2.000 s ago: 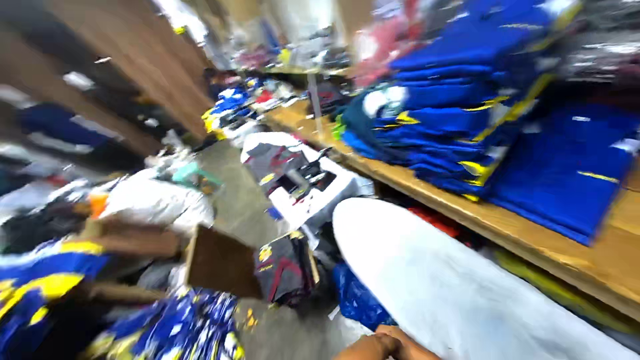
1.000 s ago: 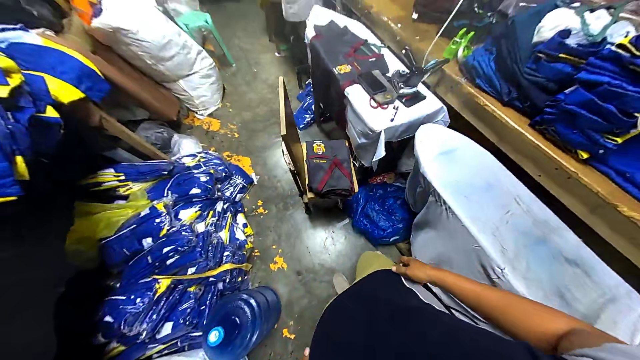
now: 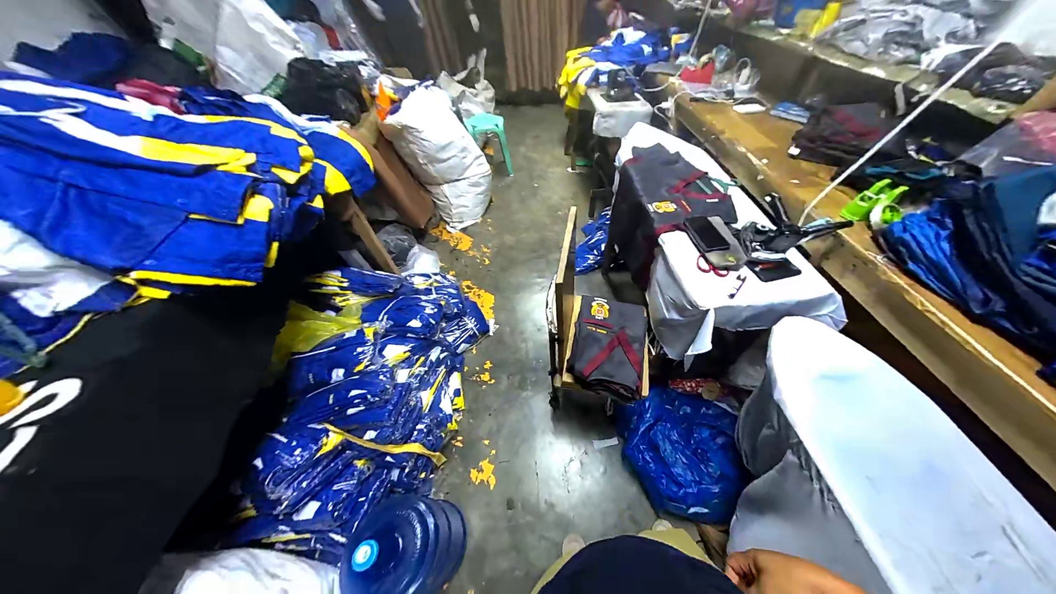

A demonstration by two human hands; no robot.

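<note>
My right hand [image 3: 780, 571] shows at the bottom edge, low beside the white cloth-covered ironing board [image 3: 891, 445] and against my dark shirt [image 3: 631, 569]. Its fingers are curled, and whether they hold anything cannot be made out. My left hand is out of view. Ahead stands a white-draped table [image 3: 701, 285] with a dark grey garment [image 3: 660, 181], a phone [image 3: 708, 234], red-handled scissors [image 3: 711, 266] and a black device [image 3: 780, 235] on it. Folded dark garments with maroon bands [image 3: 609, 346] lie on a wooden chair [image 3: 565, 272] in front.
Plastic-wrapped blue and yellow garments [image 3: 371, 412] and a blue water jug [image 3: 412, 544] lie on the left of the concrete floor [image 3: 544, 478]. A blue plastic bag [image 3: 681, 454] sits beside the ironing board. A wooden shelf [image 3: 932, 313] runs along the right. Farther off are a white sack [image 3: 437, 148] and green stool [image 3: 487, 128].
The view has swung left and up since the earlier frames. My right forearm, stretched along the ironing board one second ago, now shows only at the bottom edge.
</note>
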